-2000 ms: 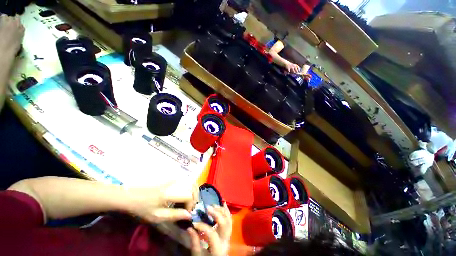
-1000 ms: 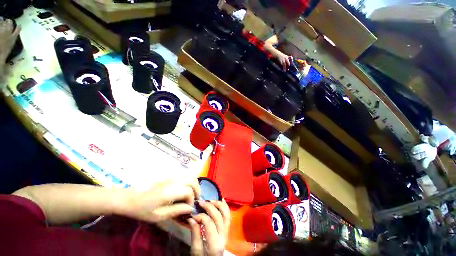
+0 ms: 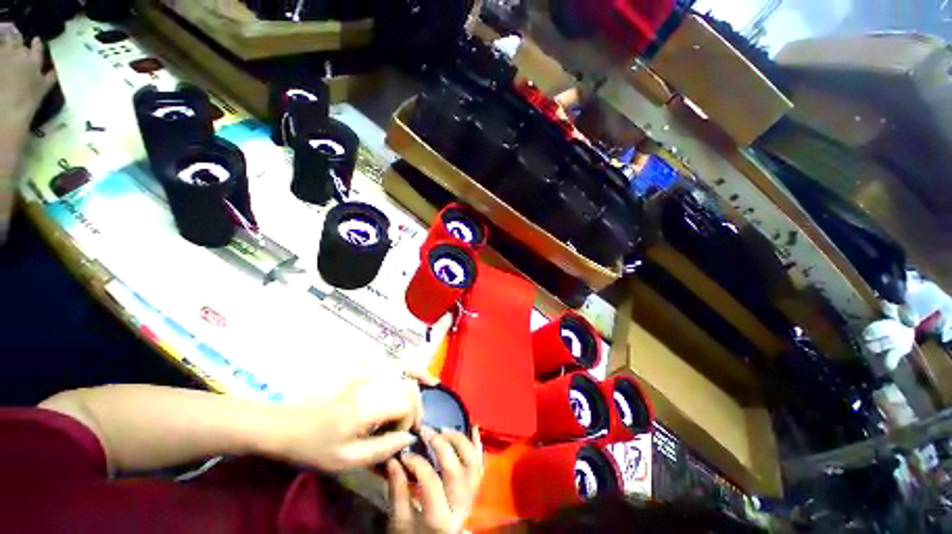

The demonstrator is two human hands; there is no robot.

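Observation:
A dark round disc-like piece (image 3: pixel 446 410) with a grey-blue face and black rim is in my hands at the bottom centre. My left hand (image 3: pixel 360 422) comes in from the left, its fingertips closed at the near side of the piece. My right hand (image 3: pixel 444 478) is below, its fingers curled around the lower edge. The fingers cover much of the piece, and any small part between them is hidden. A flat red case (image 3: pixel 494 355) lies just right of my hands, above an orange sheet (image 3: pixel 496 485).
Black cylinders (image 3: pixel 355 247) stand on the printed table sheet (image 3: pixel 251 313). Red cylinders (image 3: pixel 441 284) stand behind and right of the case. A carton of black cylinders (image 3: pixel 501 198) and an open carton (image 3: pixel 694 391) are beyond. Another person's hand (image 3: pixel 16 104) is at the far left.
The piece has turned from steeply tilted to showing its grey face beyond my fingers. My left fingers have closed in at its near side. The view has shifted slightly.

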